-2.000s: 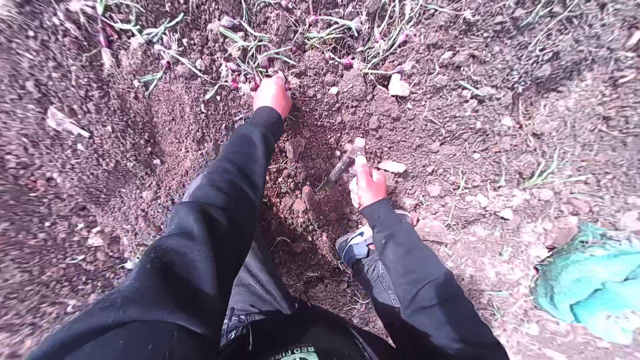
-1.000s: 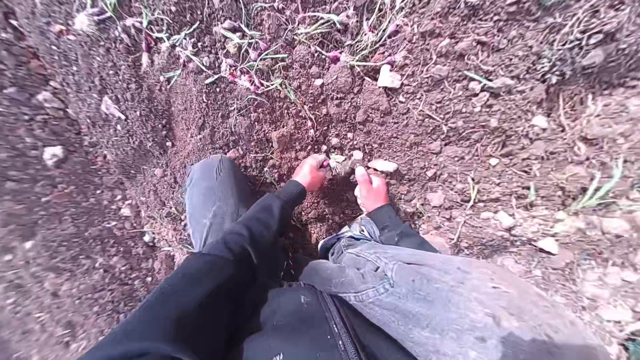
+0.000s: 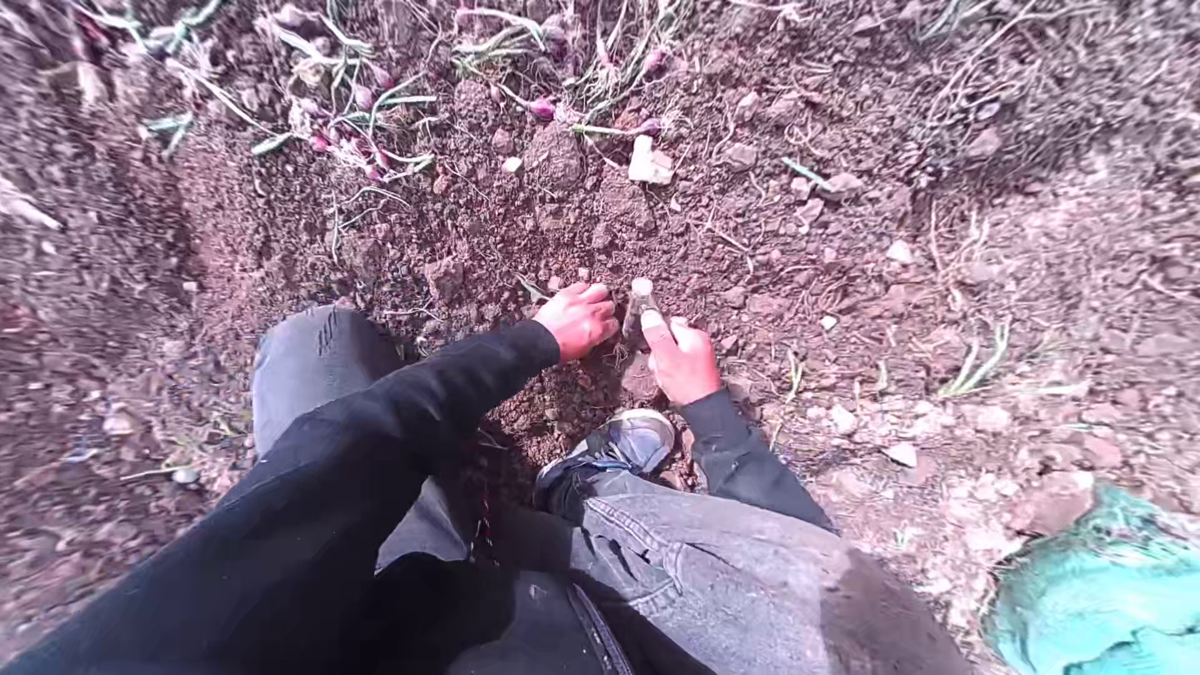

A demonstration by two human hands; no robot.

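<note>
Low over reddish, cloddy soil, my left hand (image 3: pixel 579 321) is curled with its fingers bent at the dirt; whether something is in it cannot be made out. Close to its right, my right hand (image 3: pixel 682 356) grips a short hand tool (image 3: pixel 639 309) with a pale, rounded end; the rest of the tool is partly hidden and blurred. Small purple-red onions (image 3: pixel 542 108) with green leaves and roots lie on the soil beyond both hands. More onions (image 3: pixel 375 159) lie in a loose bunch at the upper left.
A pale stone (image 3: pixel 650 161) rests beyond my hands. My shoe (image 3: pixel 640 439) stands just below the right hand, and my bent knee (image 3: pixel 323 366) is at the left. A turquoise mesh sack (image 3: pixel 1106 591) lies at the lower right. Dry roots (image 3: pixel 975 75) cover soil at the upper right.
My left hand was up at the onions two seconds ago and has come back beside my right hand. The right hand still grips the tool.
</note>
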